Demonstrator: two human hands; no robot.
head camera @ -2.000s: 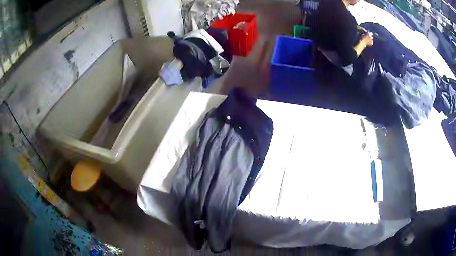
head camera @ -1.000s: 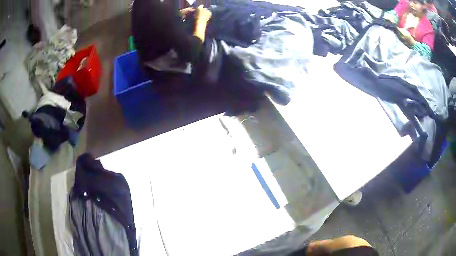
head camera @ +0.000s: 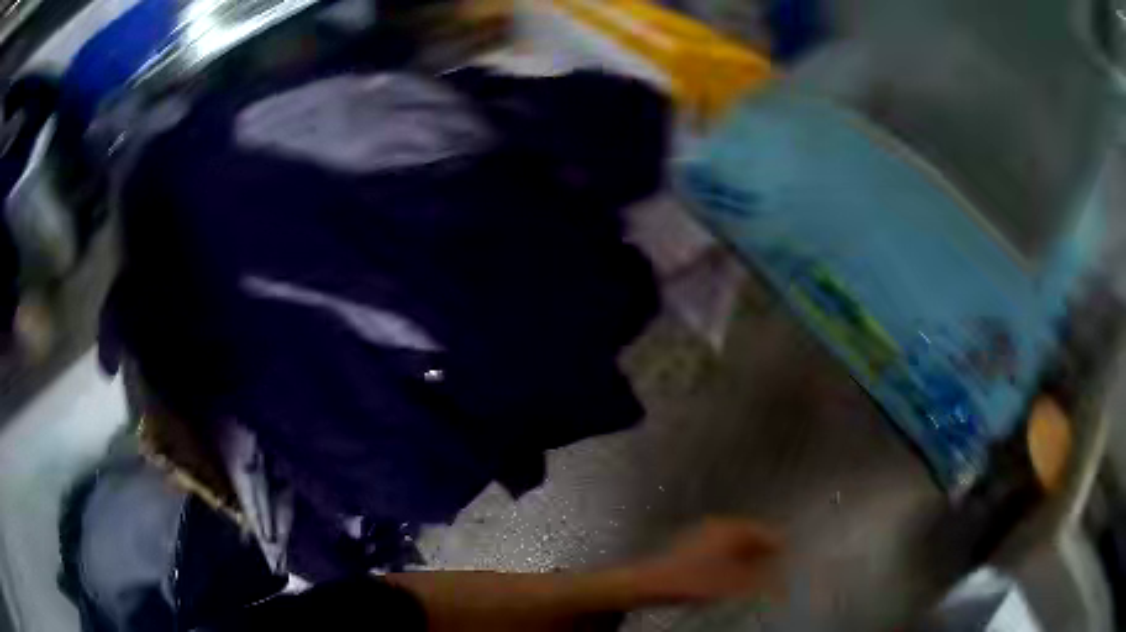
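Observation:
A large heap of dark navy garments (head camera: pixel 383 272) with grey lining patches fills the left and middle of the view. A small shiny dot shows on its cloth. A bare forearm reaches rightward from a dark sleeve at the bottom; it looks like my left arm. My left hand (head camera: pixel 722 558) is blurred, with fingers seemingly curled, over the floor below and right of the heap, apart from it. Nothing clear shows in it, and its grip cannot be told. My right hand is not in view.
A light-blue machine (head camera: pixel 883 259) with chipped paint slopes across the right. A yellow-edged box (head camera: pixel 704 56) stands behind the heap. A white tub (head camera: pixel 37 451) holding dark cloth is at lower left. An orange stool top (head camera: pixel 1050 444) shows at far right.
The view has swung away from the white table and the people to the heap and blue machine. A forearm and hand now reach across the bottom.

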